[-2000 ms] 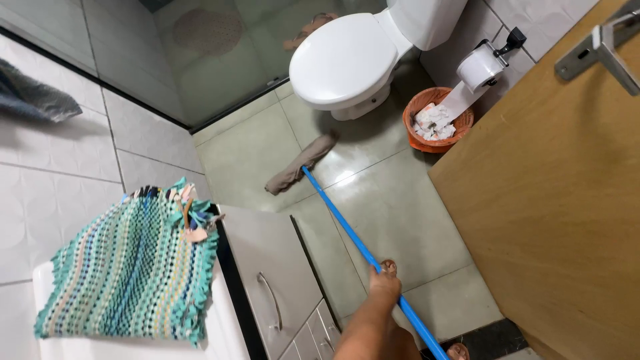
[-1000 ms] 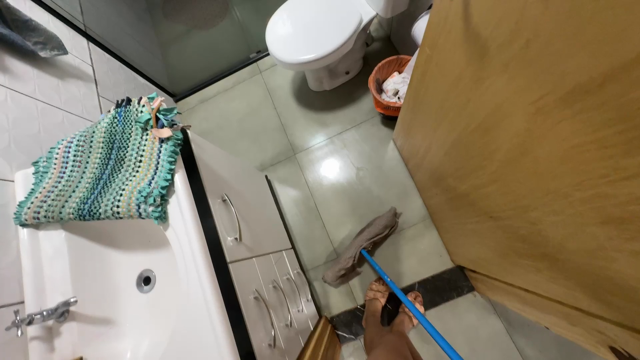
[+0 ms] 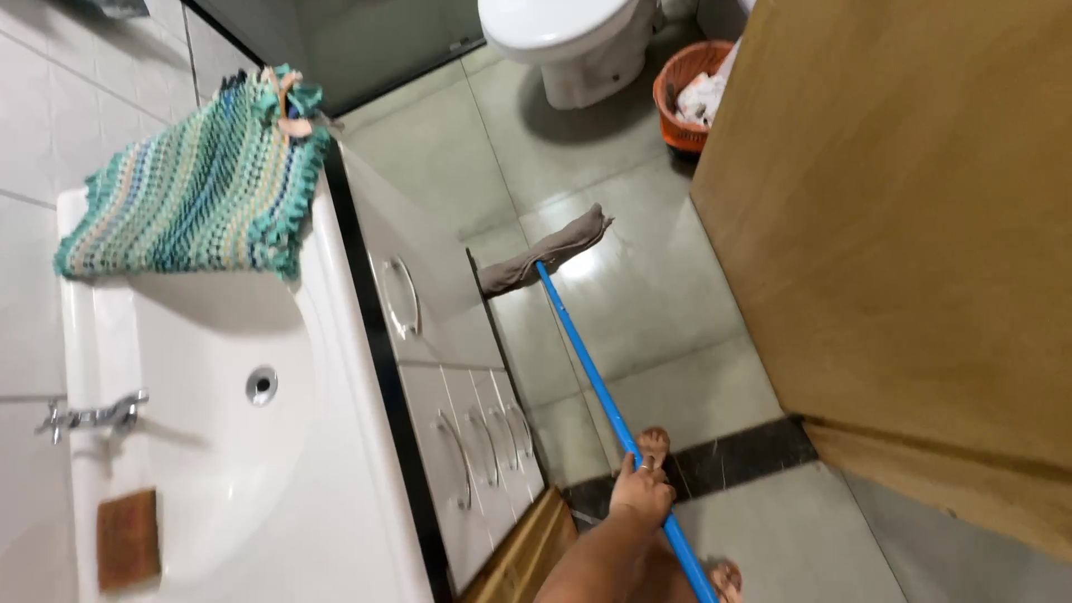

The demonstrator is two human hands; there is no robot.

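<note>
My left hand (image 3: pixel 643 490), with a ring on one finger, is closed around the blue pole (image 3: pixel 593 373) near the doorway. At the pole's far end a grey-brown cloth (image 3: pixel 548 251) is draped over the mop or squeegee head, whose frame is hidden. The cloth lies on the tiled floor, its left end against the base of the white vanity cabinet (image 3: pixel 435 293). The pole's near end runs out of the lower edge of the view. My right hand is not in view. My bare feet are beside the pole, one of them (image 3: pixel 653 444) at the dark threshold.
The toilet (image 3: pixel 578 50) and an orange wastebasket (image 3: pixel 670 109) with paper stand beyond the cloth. A wooden door (image 3: pixel 879 234) borders the right side. On the left, a woven green mat (image 3: pixel 201 193) hangs over the white sink (image 3: pixel 335 469); a brown sponge-like block (image 3: pixel 128 540) lies on its rim.
The cloth-covered head was near the toilet, came back close to my feet, and is now farther out again beside the cabinet. My left hand, unseen one second ago, shows on the pole.
</note>
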